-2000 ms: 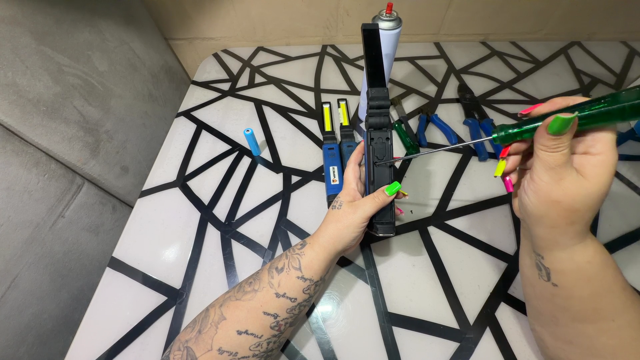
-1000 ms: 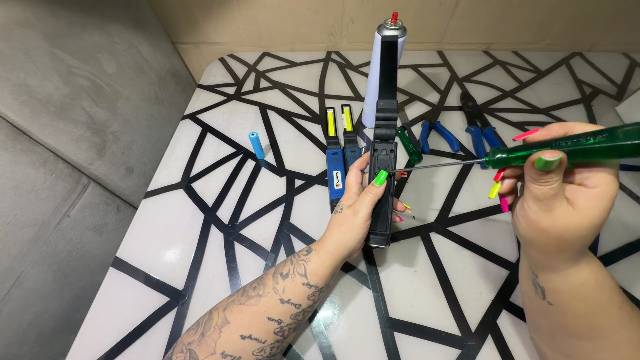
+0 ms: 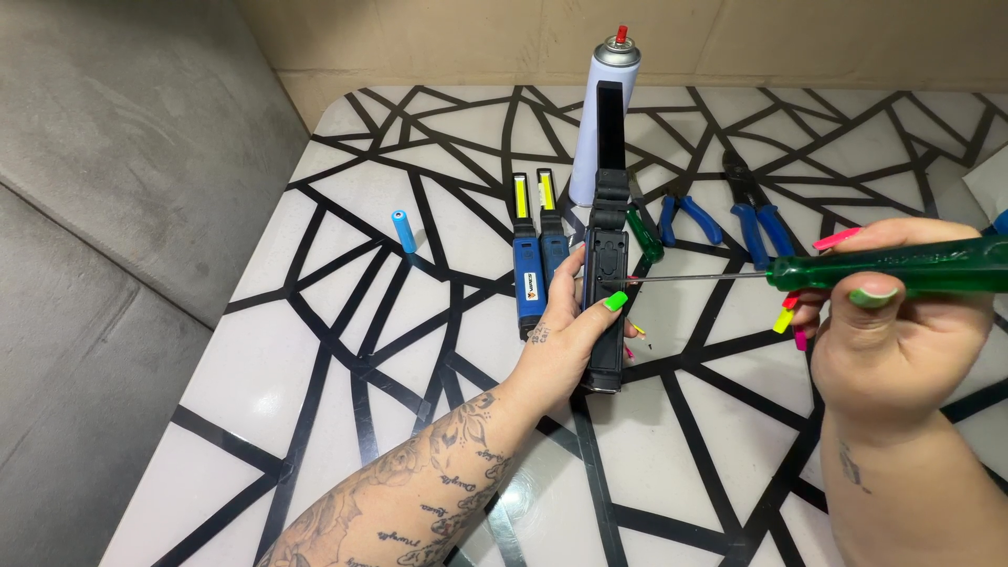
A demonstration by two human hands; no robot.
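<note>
My left hand (image 3: 568, 323) grips a black folding work light (image 3: 608, 244) upright over the table, its narrow head raised at the top and its back facing me. My right hand (image 3: 890, 331) holds a screwdriver (image 3: 890, 268) with a green translucent handle. The long thin shaft lies nearly level, and its tip reaches the back of the light's body just above my left thumb; whether it sits in a screw is too small to tell. Two blue work lights with yellow strips, one (image 3: 529, 268) bearing a label and another (image 3: 553, 236) beside it, lie left of the held light.
A blue cylindrical battery (image 3: 403, 231) stands at the left. Behind the held light is a spray can (image 3: 602, 110) with a red nozzle. Right of it lie a green-handled tool (image 3: 646, 236), blue-handled pliers (image 3: 690, 220) and a blue-handled wire stripper (image 3: 752, 205) on the patterned table (image 3: 677, 472).
The screwdriver's handle has come down since two seconds ago, so its shaft is now nearly level. My left thumb has moved up onto the middle of the work light.
</note>
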